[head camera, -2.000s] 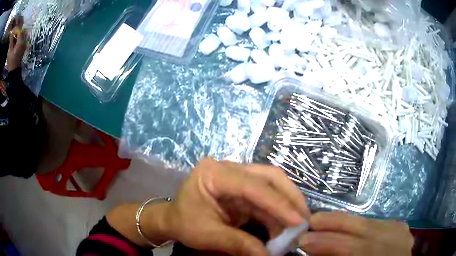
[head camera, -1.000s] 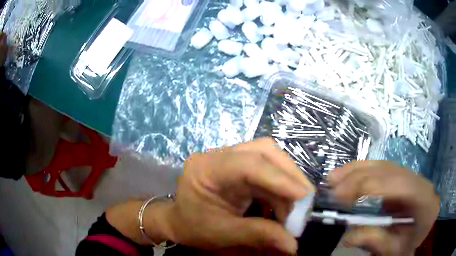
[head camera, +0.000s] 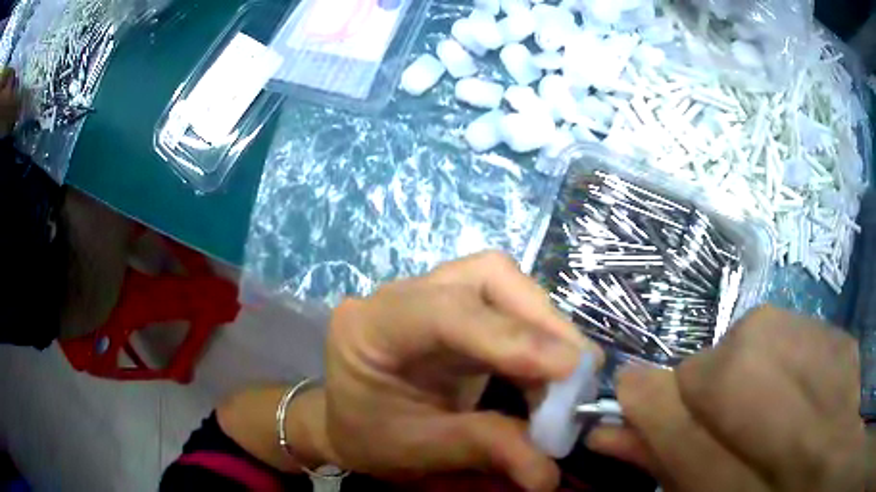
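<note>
My left hand (head camera: 432, 375) holds a white oval cap (head camera: 560, 408) between thumb and fingers, below the parts box. My right hand (head camera: 759, 404) is closed around a metal shaft (head camera: 599, 410). Only a short silver length of the shaft shows between the right fingers and the cap, its end at the cap's side. Whether it is inside the cap cannot be told. The rest of the shaft is hidden in my right hand.
The clear parts box (head camera: 552, 226) full of silver shafts is beyond my hands. White oval caps (head camera: 480, 92) and a heap of white sleeves (head camera: 749, 144) lie behind it. Plastic sheet (head camera: 355, 207), labelled clear boxes (head camera: 216, 106), a red stool (head camera: 154, 322) and a person's dark sleeve (head camera: 29, 240) are left.
A second ago the joined shaft and white sleeve showed across my right hand. Now my right fingers close over most of it. The cap has stayed in my left hand.
</note>
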